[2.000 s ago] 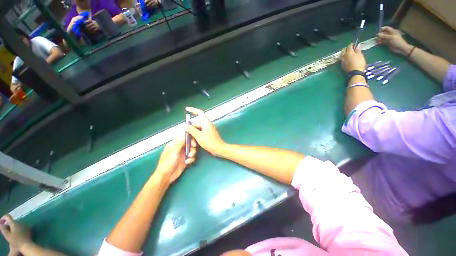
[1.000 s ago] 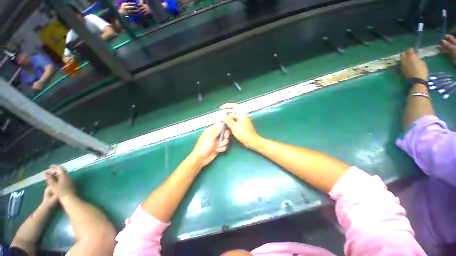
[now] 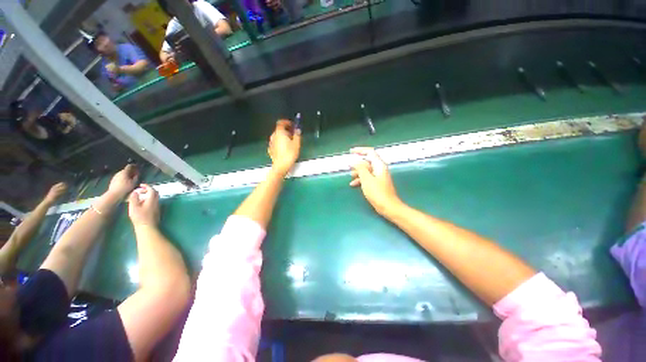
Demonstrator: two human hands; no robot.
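Observation:
My left hand (image 3: 285,147) is over the conveyor belt (image 3: 414,131), just past the pale edge rail. Its fingers are closed on a slim dark pen (image 3: 297,122) that points up and away. My right hand (image 3: 375,180) is at the near side of the rail with fingers loosely bent and apart. No pen shows in it. Several single pens lie spaced along the belt, one (image 3: 318,124) just right of my left hand and another (image 3: 367,119) beyond my right hand.
The glossy green bench (image 3: 453,212) lies below my arms. A grey-white post (image 3: 106,106) slants down to the rail at left. Neighbours' arms (image 3: 152,247) reach in at left, and a lilac sleeve (image 3: 632,261) is at the right edge.
My hands have parted. My left hand has reached over the belt with a pen, and my right hand stays by the rail. The view has swung left, showing more of the left neighbour.

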